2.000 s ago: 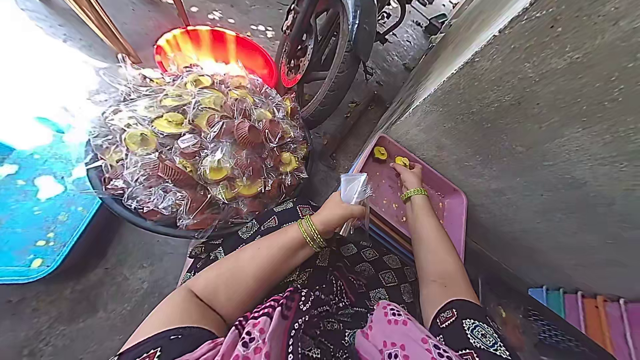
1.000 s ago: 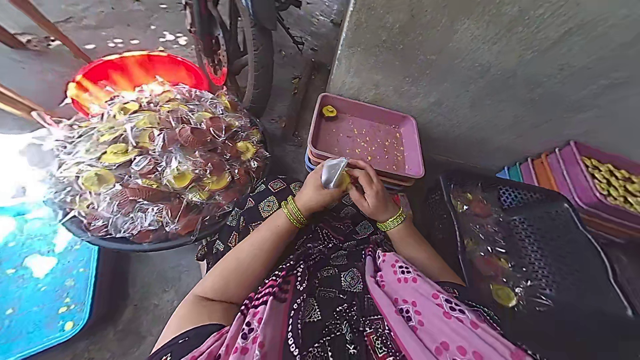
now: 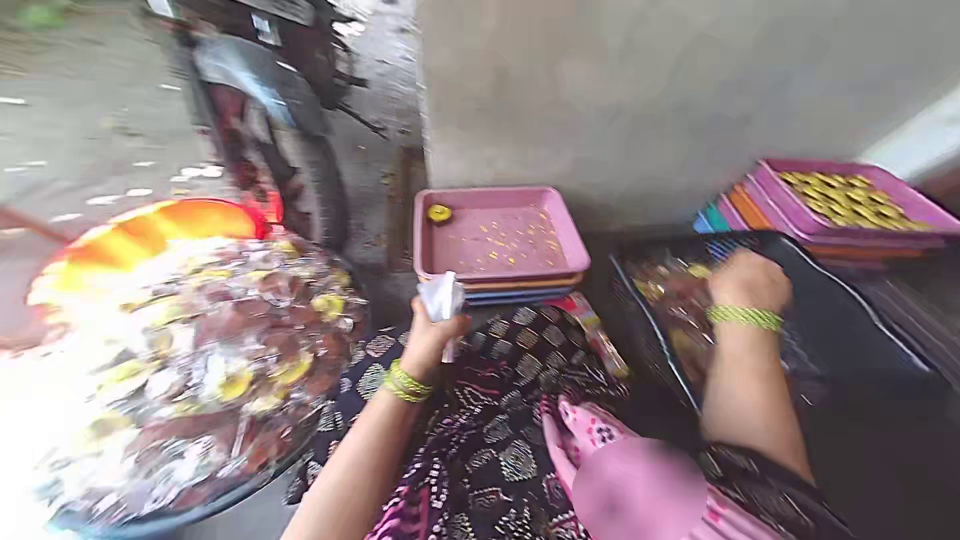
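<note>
My left hand [image 3: 435, 334] is closed around a bundle of clear plastic bags [image 3: 442, 296], just in front of a stack of trays. The top pink tray [image 3: 568, 232] holds one yellow-topped piece [image 3: 439, 214] at its back left corner and scattered crumbs. Over at the right, my right hand [image 3: 750, 281] is bent down over a black plastic crate [image 3: 832, 292]; its fingertips are hidden and blurred. Beside it in the crate lie wrapped brown and yellow pieces [image 3: 671, 300]. At the left, a large tub [image 3: 187, 517] is heaped with similar plastic-wrapped pieces [image 3: 247, 322].
A red plastic basin [image 3: 56, 274] stands behind the heap, with a parked motorcycle [image 3: 300, 142] beyond. A concrete wall [image 3: 637, 97] rises behind the trays. Another stack of coloured trays [image 3: 772, 172] stands at the far right, its top one full of yellow pieces [image 3: 855, 199].
The hands have parted: my right hand has moved from beside the left to the black crate. Two yellow pieces were in the pink tray earliest; one lies there now. The view has swung right.
</note>
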